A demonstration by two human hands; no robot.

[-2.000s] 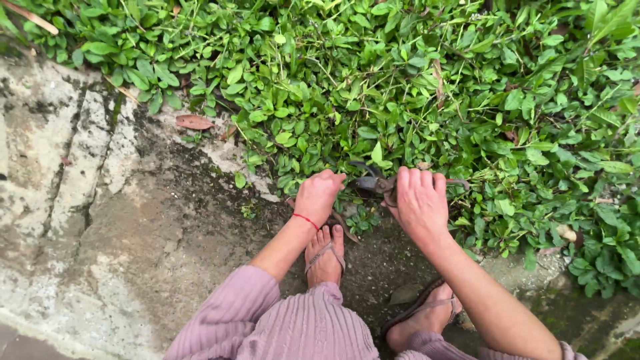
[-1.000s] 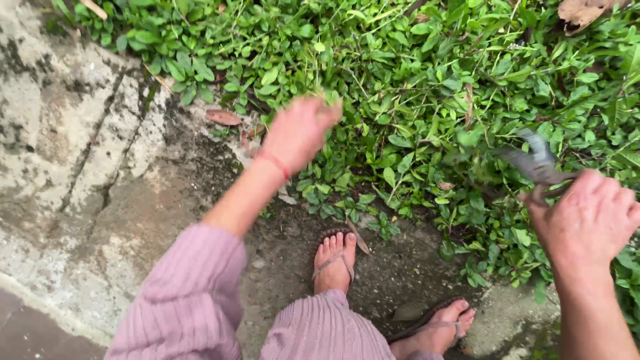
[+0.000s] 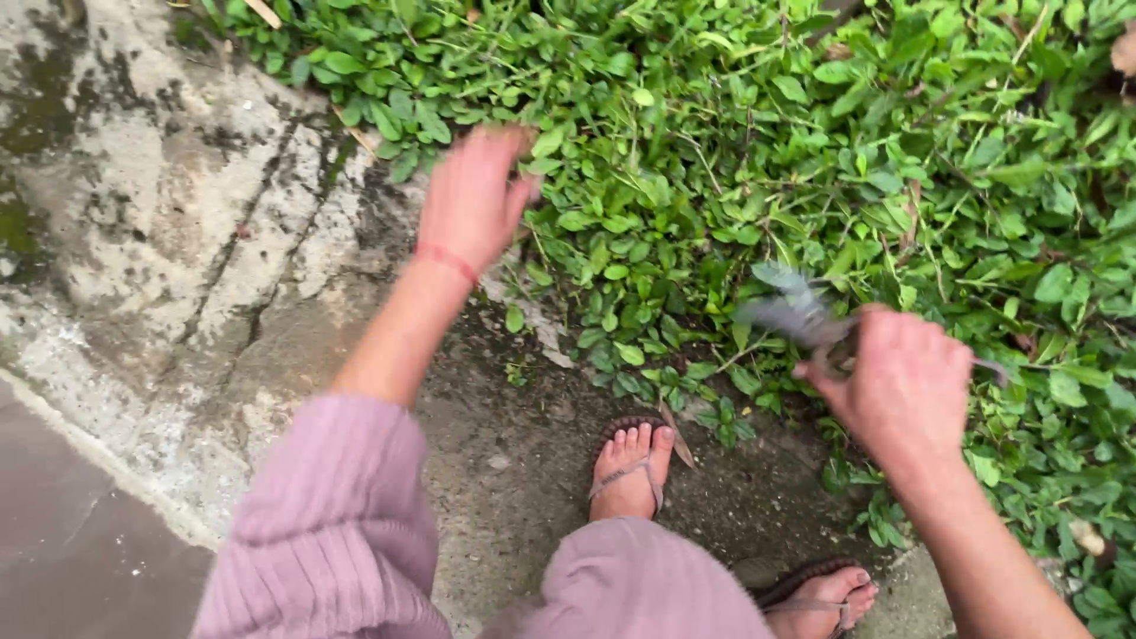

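Note:
My left hand (image 3: 475, 200), with a red string around its wrist, is at the left edge of the leafy green ground plants (image 3: 657, 257). Its fingertips touch or overlap the leaves, and blur hides whether they grip any. On the right, my right hand (image 3: 905, 382) is closed around the handles of a blurred metal cutting tool, likely pruning shears (image 3: 794, 315). The blades point left over the leaves, and they look parted. A thin curved handle end sticks out to the right of the fist.
Stained, cracked concrete (image 3: 293, 293) lies at the left, with a smooth darker slab (image 3: 80, 524) at the lower left. My sandalled feet (image 3: 632, 470) stand on the concrete below the plants. A dry leaf (image 3: 676, 435) lies beside one foot.
Two seconds ago both hands were close together at the tool; they are now apart. Since one second ago the left hand has moved left, and the tool has swung nearer the plants' lower edge.

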